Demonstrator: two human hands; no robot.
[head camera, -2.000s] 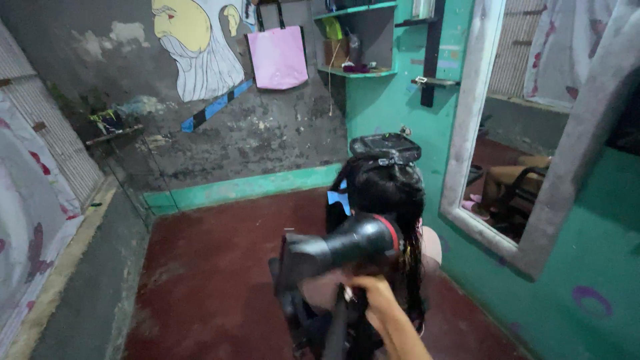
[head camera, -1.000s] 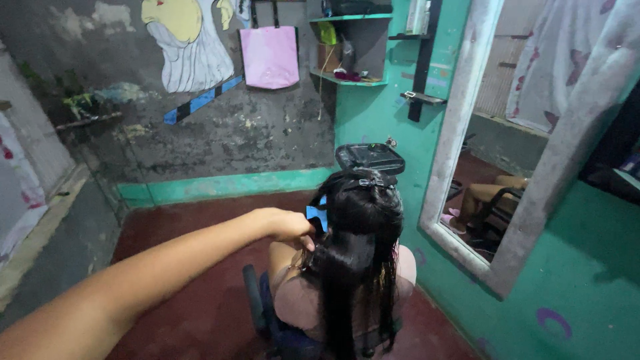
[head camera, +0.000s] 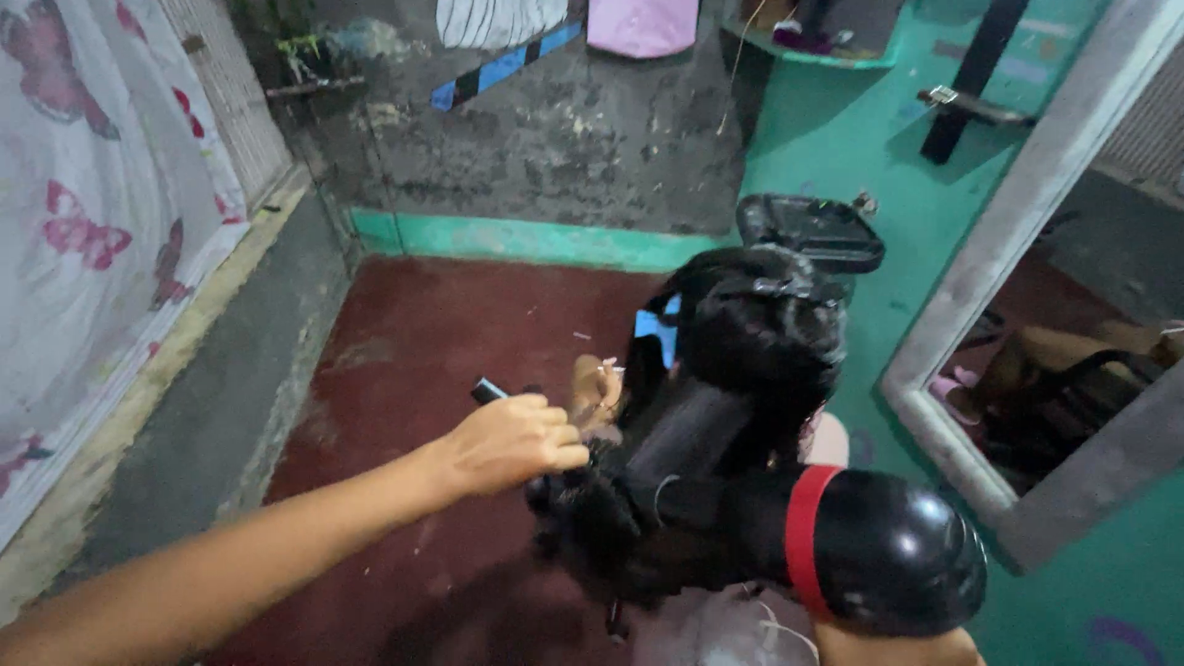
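Observation:
In the lower middle of the head view, my left hand (head camera: 523, 444) is closed around a dark brush or comb, whose handle end (head camera: 488, 390) sticks out past the thumb side. The tool's far end lies in the long black hair (head camera: 601, 518) of a seated person with their back to me. My right hand (head camera: 897, 646), mostly hidden at the bottom edge, grips a black hair dryer (head camera: 897, 550) with a red band, its front toward the hair. Clear or shiny clips (head camera: 786, 285) hold the upper hair, and a light blue piece (head camera: 659, 331) shows at its left side.
A black tray (head camera: 812, 233) stands beyond the person's head, by the green wall. A large grey-framed mirror (head camera: 953, 462) is on the right. A low ledge (head camera: 250, 250) and a butterfly-patterned curtain (head camera: 83, 213) are at the left. A small shelf (head camera: 980, 109) juts from the wall.
The hair dryer, out of sight one second ago, is back in view at lower right. My left hand has moved from beside the head down to the hair lengths. The view has shifted.

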